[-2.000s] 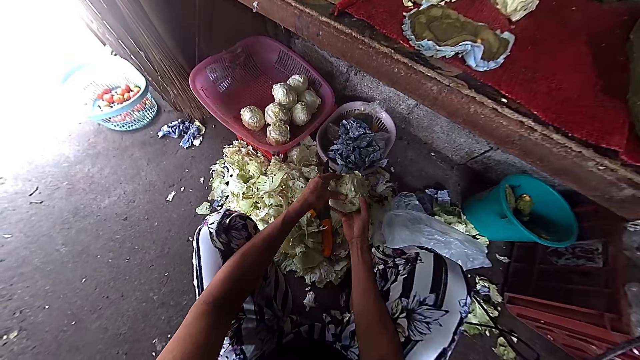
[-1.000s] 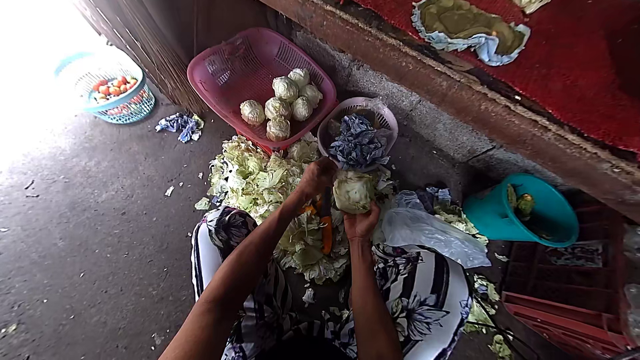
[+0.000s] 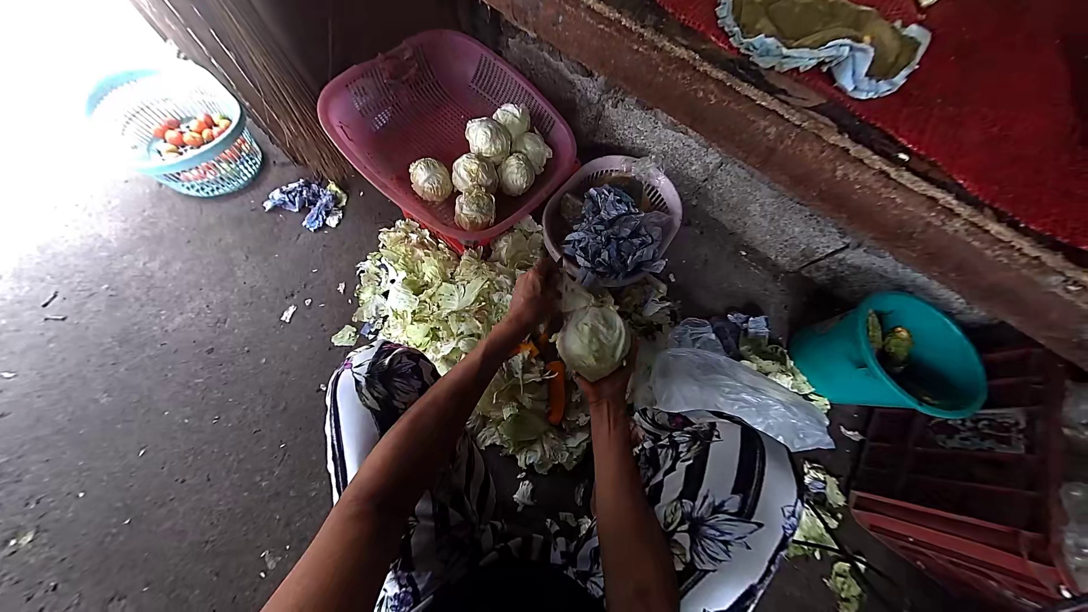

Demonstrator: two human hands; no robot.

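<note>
A pale green cabbage head (image 3: pixel 593 342) rests in my right hand (image 3: pixel 610 382), whose fingers cup it from below and the right. My left hand (image 3: pixel 537 296) is closed at the cabbage's upper left, near a loose leaf; whether it grips the leaf is hard to tell. An orange handle (image 3: pixel 556 393) shows just below and left of the cabbage, among the leaves. A heap of peeled cabbage leaves (image 3: pixel 433 297) lies on the floor under and left of my hands. Several cabbage heads (image 3: pixel 474 172) sit in a pink plastic basket (image 3: pixel 365 110) beyond.
A small round basket (image 3: pixel 671 200) holds crumpled paper. Right of my hands lie a clear plastic bag (image 3: pixel 722 391) and a teal bucket (image 3: pixel 837 357). A dark red crate (image 3: pixel 952 518) stands at the right. At the far left is a blue basket (image 3: pixel 242 166) with tomatoes. A ledge (image 3: pixel 765 127) crosses the upper right.
The cabbage has turned in my hands, and it now shows a smoother, paler face than one second ago. My left hand has moved slightly beside it.
</note>
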